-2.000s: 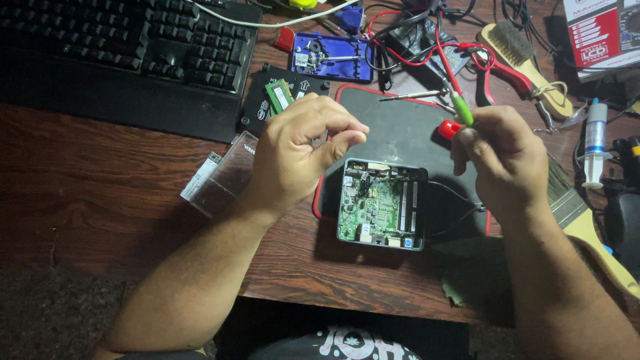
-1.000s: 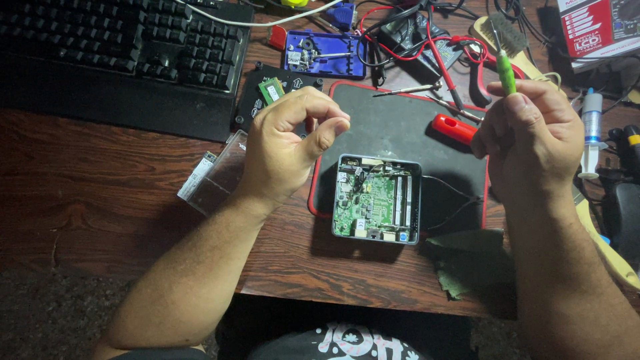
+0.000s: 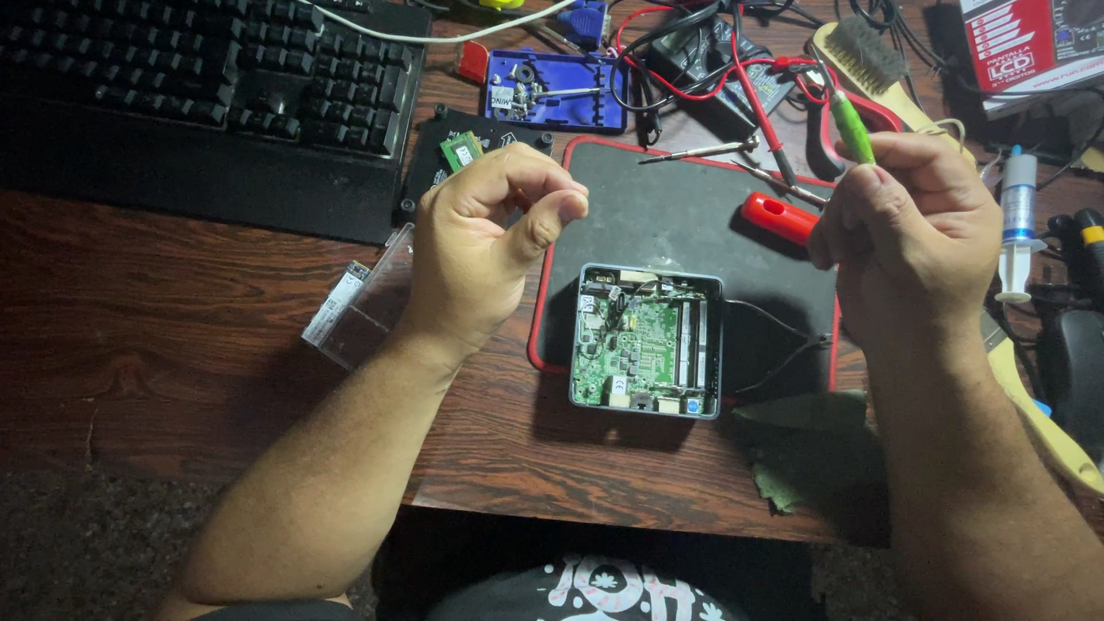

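Note:
My right hand (image 3: 914,207) grips a tool with a green handle (image 3: 851,129), its thin metal tip pointing up. Raised at the left, my left hand (image 3: 492,241) has thumb and forefinger pinched close together; whether something tiny is between them cannot be told. Between and below the hands lies an opened mini PC (image 3: 645,341), its green circuit board and memory slots facing up, partly on a black mat with a red edge (image 3: 655,207). A red handle (image 3: 779,219) is beside my right hand. A green memory module (image 3: 461,151) shows just behind my left hand.
A black keyboard (image 3: 285,112) stands at the upper left. A clear plastic case (image 3: 379,297) lies by my left wrist. Behind the mat are a blue tray of screws (image 3: 561,112), cables and a power adapter (image 3: 733,78). At the right are a brush (image 3: 871,60), a syringe (image 3: 1018,216) and a cloth (image 3: 802,440).
My right hand first moved right with the green-handled tool, away from the red handle; since then it has come slightly closer to it. My left hand stays raised in a similar pose.

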